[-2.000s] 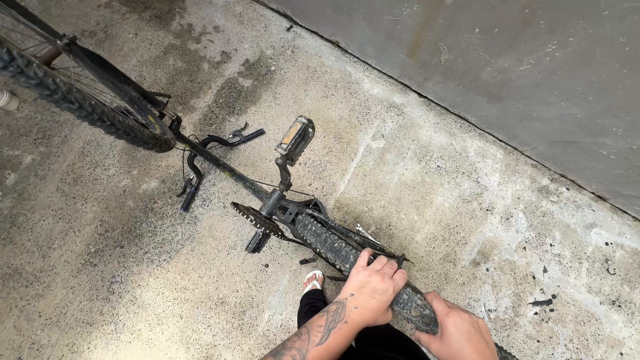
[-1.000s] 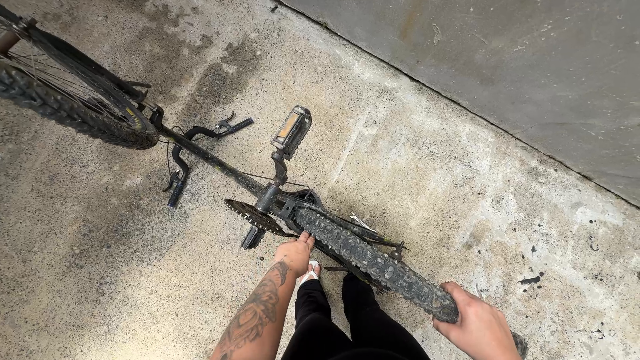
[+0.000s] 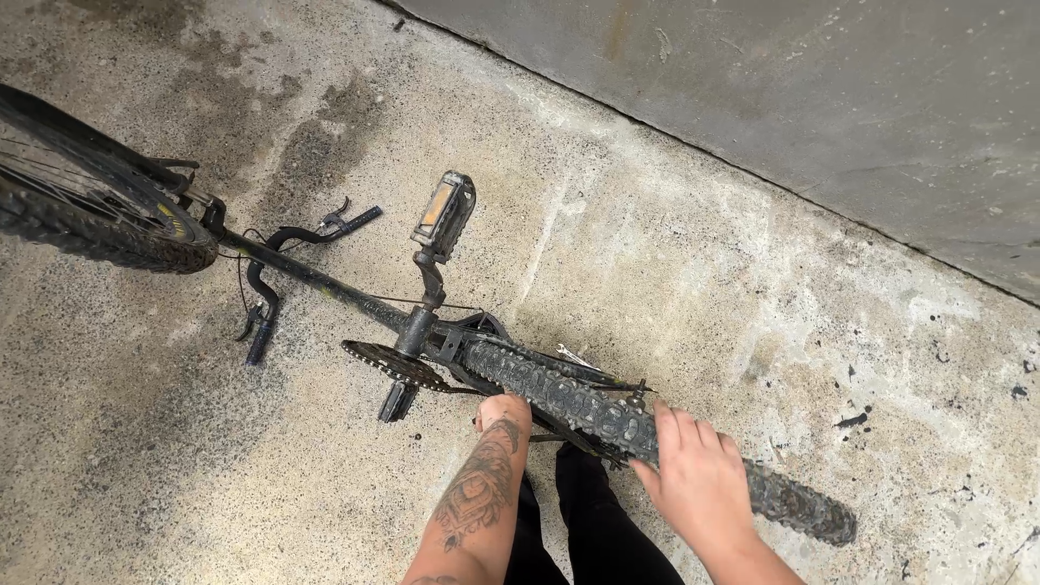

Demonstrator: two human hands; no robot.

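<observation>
A bicycle stands upside down, its handlebar on the ground and its rear tyre towards me. My left hand is at the near side of that tyre, behind the chainring; its fingers are mostly hidden, so whether they grip anything is unclear. My right hand lies across the knobbly tread farther along, thumb on the near side and fingers on the far side. A pedal on its crank arm points up. The front wheel is at the upper left.
A grey wall runs along the upper right of the stained concrete ground. A metal wrench lies on the ground just beyond the rear wheel. My legs in black trousers are close to the near side of the bicycle.
My left hand was on top of the tyre two seconds ago, then moved to its near side by the frame. My right hand has shifted from the tyre's lower right part towards its middle.
</observation>
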